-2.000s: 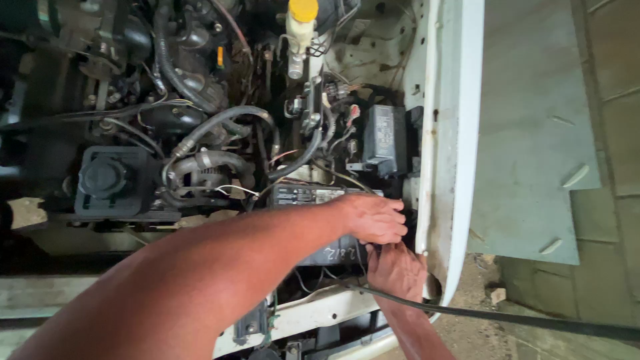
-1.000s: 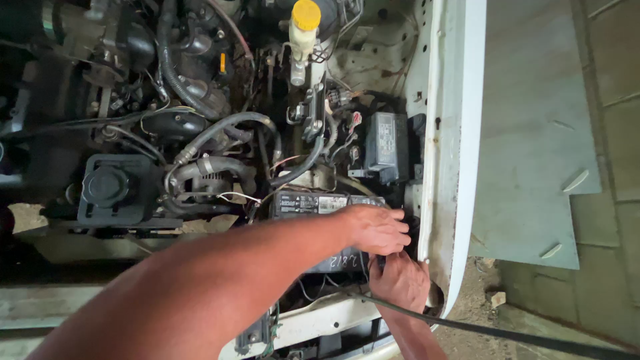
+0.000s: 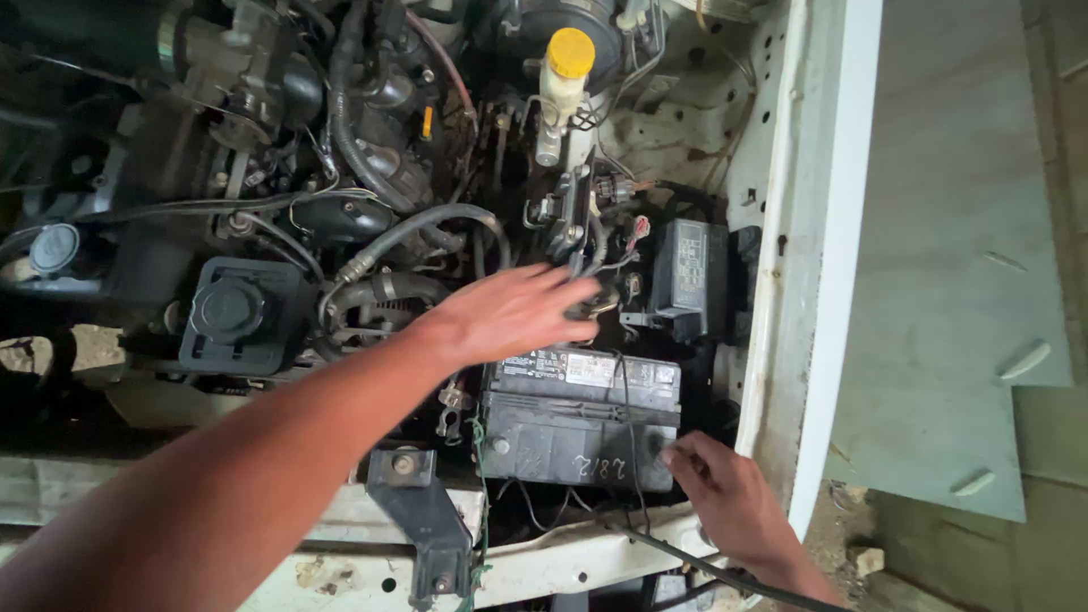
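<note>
A black car battery (image 3: 586, 425) with handwritten marks and a label sits at the front corner of the engine bay. My left hand (image 3: 523, 310) hovers above its rear edge, fingers spread, by the wires, and appears to hold nothing. At the battery's right front corner is my right hand (image 3: 722, 484), its fingertips bent close to the terminal there; whether they grip something is hidden. A loose battery cable clamp (image 3: 450, 421) lies left of the battery. One thin dark wire crosses the battery's top.
Behind the battery stand a black fuse box (image 3: 693, 272) and a reservoir with a yellow cap (image 3: 569, 53). The power steering or similar black reservoir (image 3: 229, 314) is at left. A black cable (image 3: 705, 565) crosses the white front body panel (image 3: 595, 552); the white fender edge (image 3: 816, 340) runs along the right.
My left hand has moved away from the right hand, leftward and toward the rear of the battery, uncovering its top. My right hand remains near the battery's right front corner.
</note>
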